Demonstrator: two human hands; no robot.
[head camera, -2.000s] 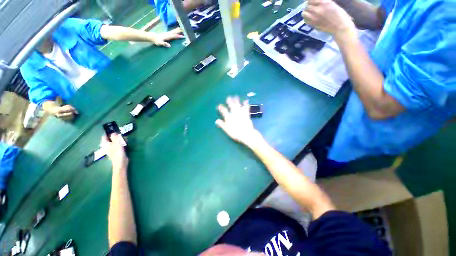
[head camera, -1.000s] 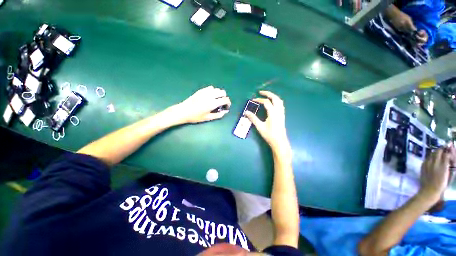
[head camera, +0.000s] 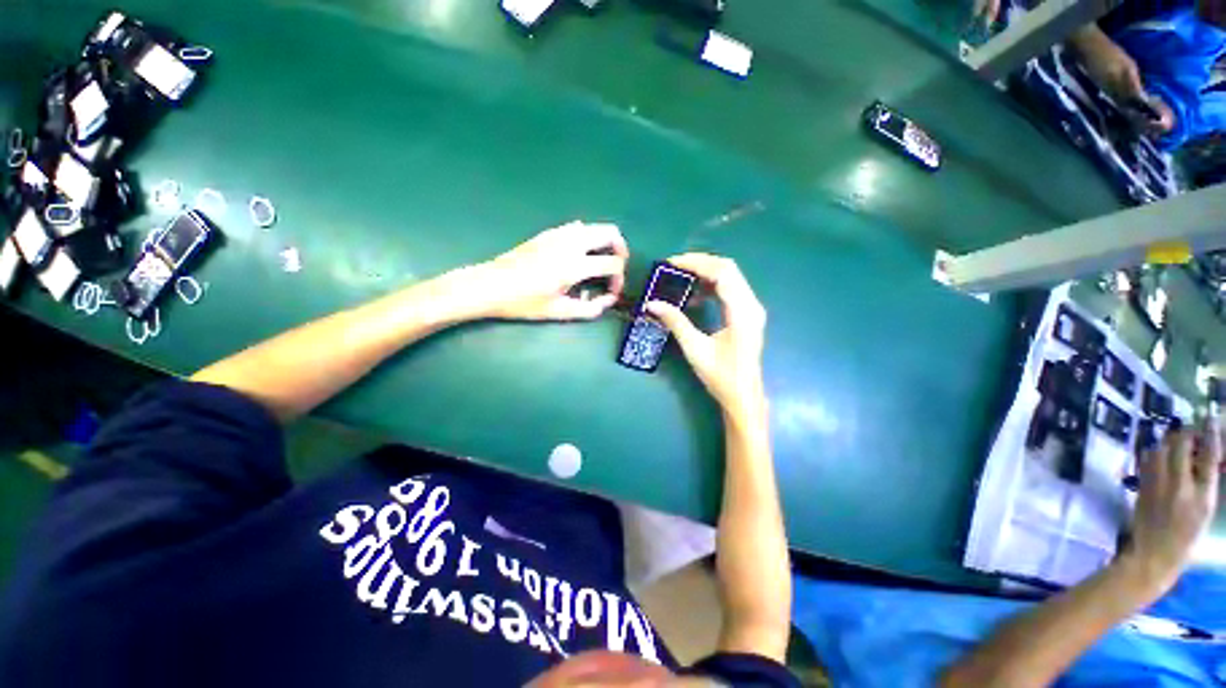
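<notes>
My right hand (head camera: 722, 323) holds a black phone unit (head camera: 656, 316), tilted, with its screen window at the top and a greyish keypad on its lower half. My left hand (head camera: 571, 273) is close beside the phone's left side, with its fingers curled over something small and dark. What that is, and whether the fingertips touch the phone, I cannot tell.
A heap of black phone units (head camera: 84, 182) and one phone (head camera: 171, 255) with thin white loops lie at the left. A white round spot (head camera: 565, 461) is near the bench edge. A grey post (head camera: 1089, 235), a sheet with black parts (head camera: 1002, 504) and a neighbour's hand (head camera: 1172, 497) are at the right.
The phone's lower half was bright white and now shows greyish keys. My left hand has moved slightly nearer the phone. Two seconds ago my hands were apart and the view faced another way.
</notes>
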